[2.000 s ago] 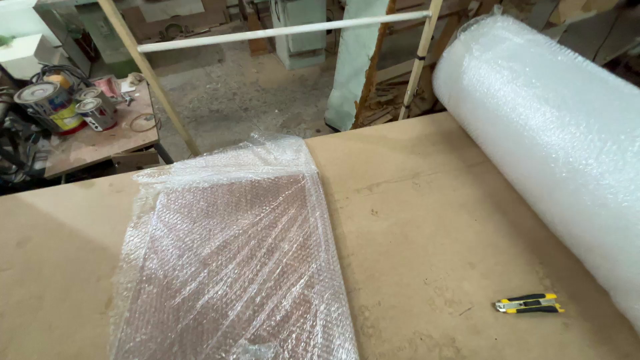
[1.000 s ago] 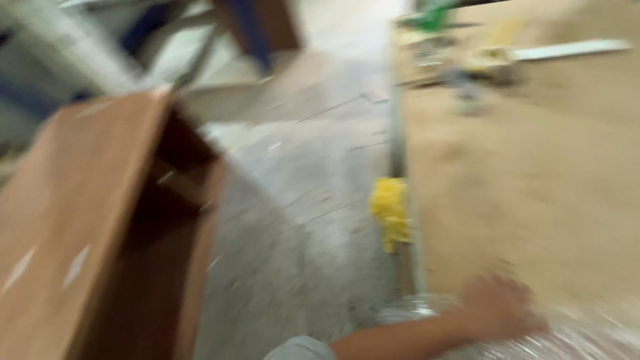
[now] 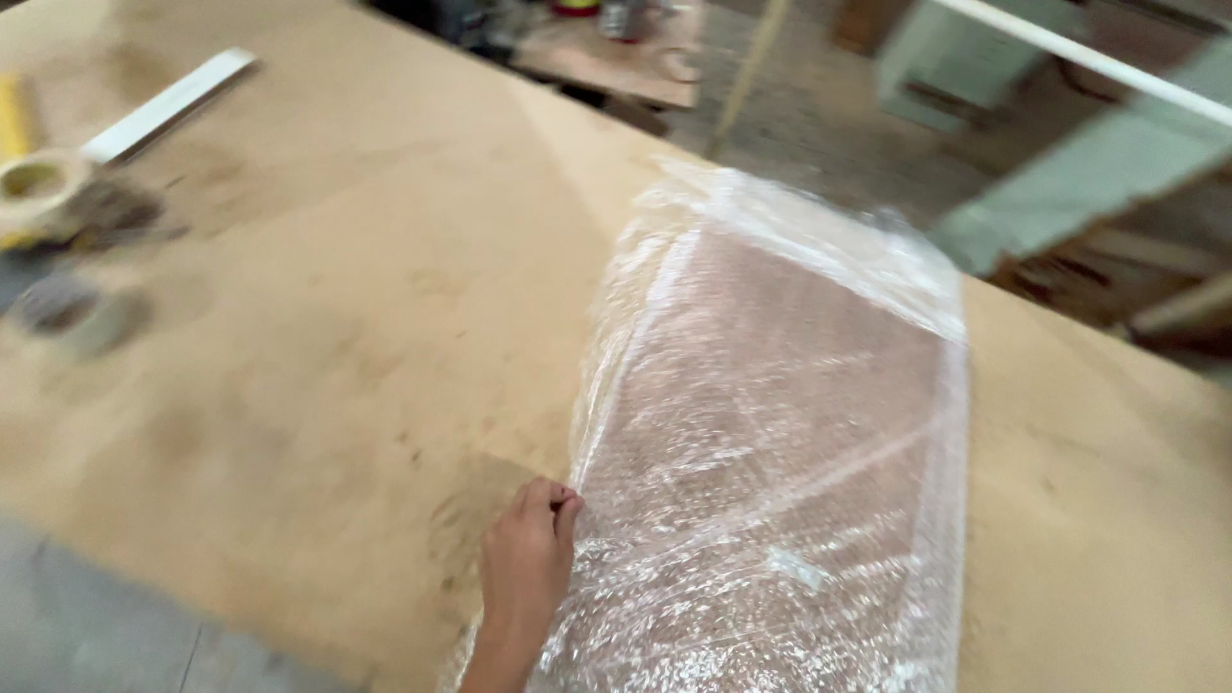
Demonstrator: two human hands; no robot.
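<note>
A flat brown panel wrapped in bubble wrap [image 3: 770, 433] lies on the wooden worktable [image 3: 337, 318]. At its left edge is my left hand [image 3: 529, 549], thumb and fingers pinched on the edge of the bubble wrap. A loose, bunched flap of wrap covers the panel's far end. A small pale piece, perhaps tape, shows on the wrapped face. My right hand is out of view.
Blurred at the left of the table are a roll of tape [image 3: 43, 188], another roll [image 3: 77, 313] and a white strip [image 3: 173, 101]. Beyond the far edge stand a small table with cans [image 3: 626, 58] and a white rail [image 3: 1107, 58].
The view has swung back over the wrapped panel from the table's end and floor. My left hand, absent two seconds ago, now pinches the wrap's left edge.
</note>
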